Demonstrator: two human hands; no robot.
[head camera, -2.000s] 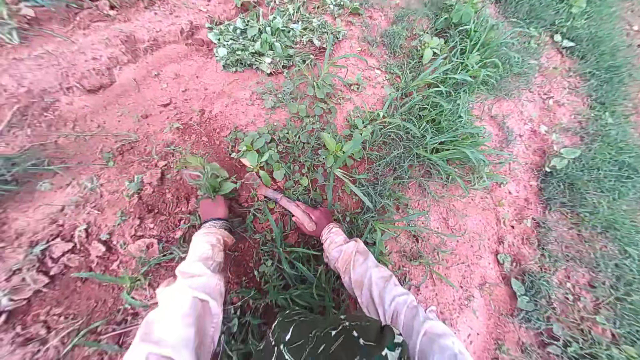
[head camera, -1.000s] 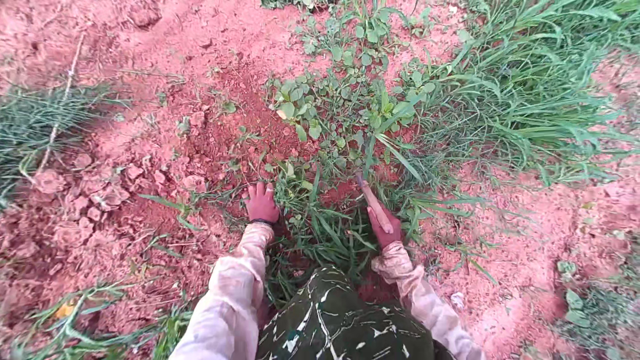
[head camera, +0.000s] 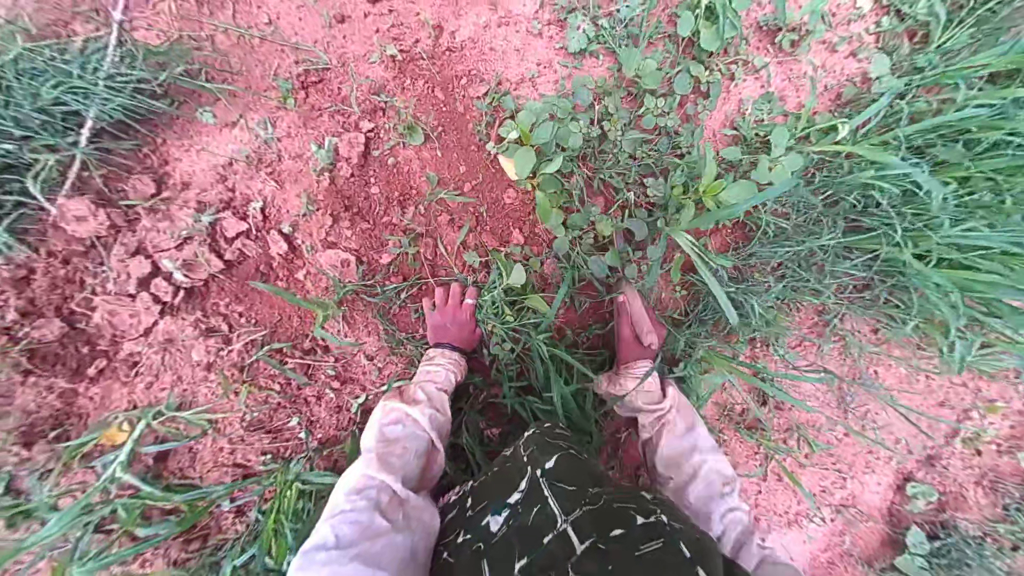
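My left hand (head camera: 453, 318) rests with fingers apart on the red soil at the edge of some grass, and nothing shows in it. To its right, my right hand (head camera: 638, 330) is closed around a wooden handle (head camera: 638, 314) that points up and away from me. The tool's far end is hidden among leaves. Between my hands grows a clump of long-bladed grass (head camera: 552, 368). Just beyond it spreads a patch of low broad-leaved weeds (head camera: 592, 160).
Tall grass (head camera: 920, 216) stands along the right side. Cut or loose grass (head camera: 80, 104) with a thin dry stick (head camera: 94, 104) lies at the upper left. Lumpy red soil (head camera: 128, 304) stretches across the left, and more grass (head camera: 136, 488) is at the lower left.
My left hand held a leafy weed two seconds ago; it was on the ground without it one second ago. The right hand still holds the handle. The view has shifted.
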